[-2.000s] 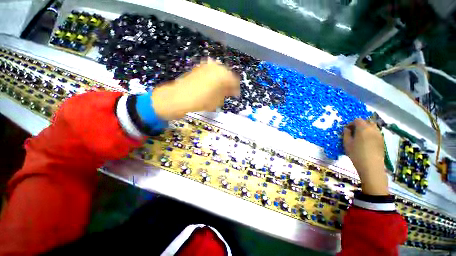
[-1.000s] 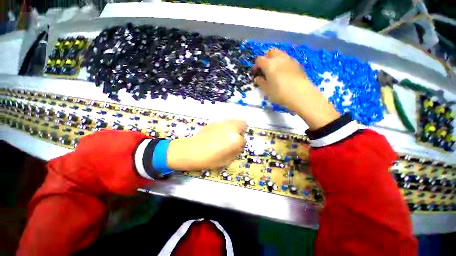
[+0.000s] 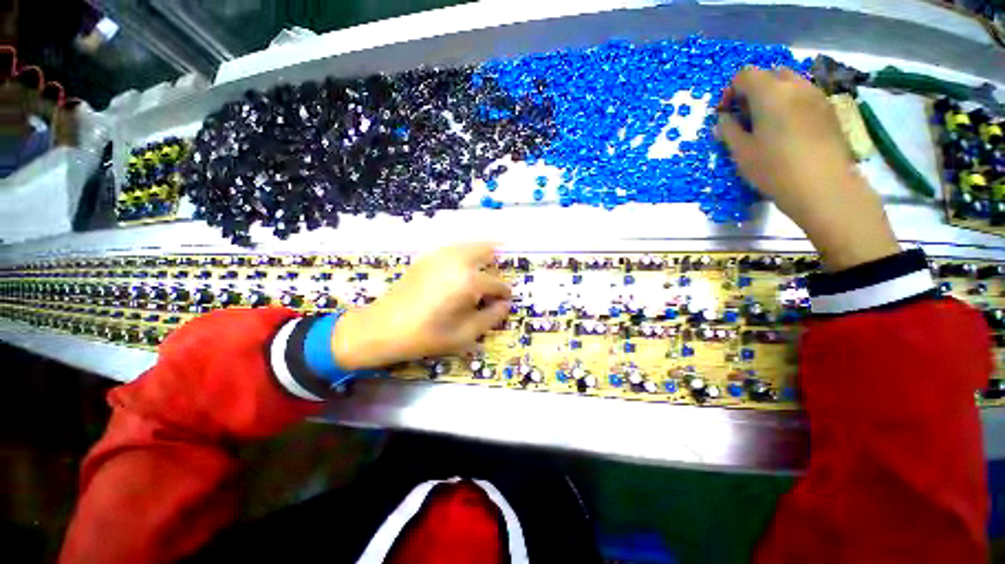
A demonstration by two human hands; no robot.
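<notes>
Tan circuit board panels (image 3: 617,358), crowded with small fitted parts, run in a row along the near edge. My left hand (image 3: 435,308) is over the boards left of centre, fingers curled; whether it holds a part cannot be seen. My right hand (image 3: 788,143) is at the right part of the blue disc capacitors (image 3: 628,121), thumb and fingers bent towards each other; anything between the fingertips is too small to tell. A pile of black components (image 3: 298,154) lies to the left, with finer dark pieces (image 3: 463,121) between it and the blue pile.
Boards with yellow-and-black parts lie at the left end (image 3: 152,180) and right end (image 3: 975,165) of the piles. Green-handled pliers (image 3: 898,149) lie right of the blue pile. A metal edge (image 3: 573,430) runs in front of the boards.
My right hand has moved right, from the border of the dark and blue piles to the right part of the blue pile. My left hand stays over the boards, its fingers now less tightly closed. The view has turned.
</notes>
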